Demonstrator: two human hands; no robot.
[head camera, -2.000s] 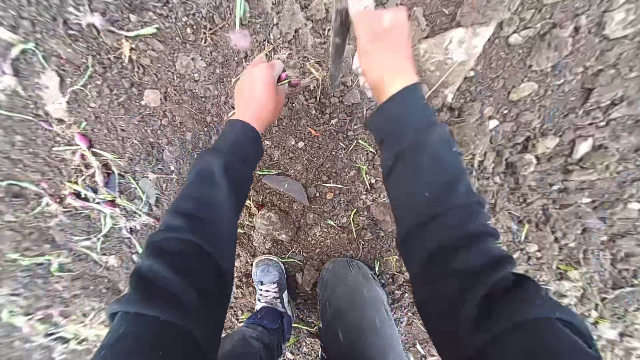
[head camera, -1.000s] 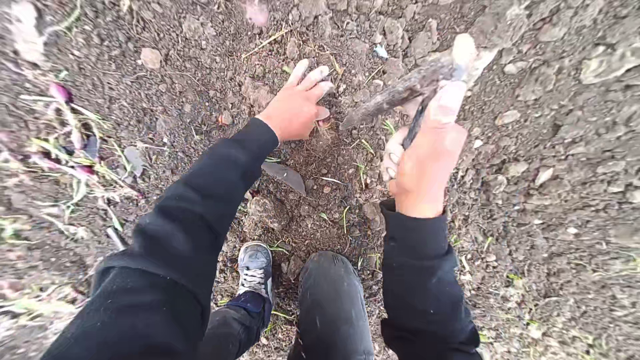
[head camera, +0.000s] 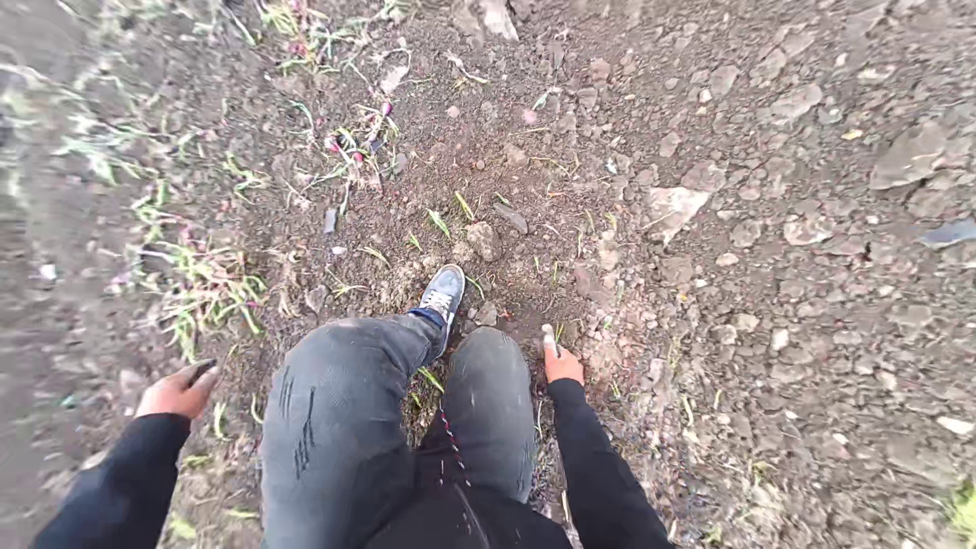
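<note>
My left hand (head camera: 179, 393) hangs over the soil at the lower left, beside my bent leg. Something dark shows at its fingertips; whether it is held cannot be made out. Near my knee, my right hand (head camera: 563, 362) is low at the ground with a pale tip and a thin dark edge at its fingers; what it grips is mostly hidden. Small purple-red onions with green tops (head camera: 358, 156) lie on the soil ahead and to the left. A larger heap of onion plants (head camera: 206, 286) rests above my left hand.
A flat dark stone (head camera: 511, 217) and a brown clod (head camera: 483, 240) lie beyond my shoe (head camera: 444, 293). A pale flat stone (head camera: 676, 207) is to the right. Small green shoots (head camera: 438, 223) stand in the stony soil, and a bluish flat piece (head camera: 949, 233) lies at the far right.
Both hands have drawn back toward my body from the soil ahead, the left one out to the side. The dark bladed tool seen at my right hand is no longer plainly visible. The view has shifted widely.
</note>
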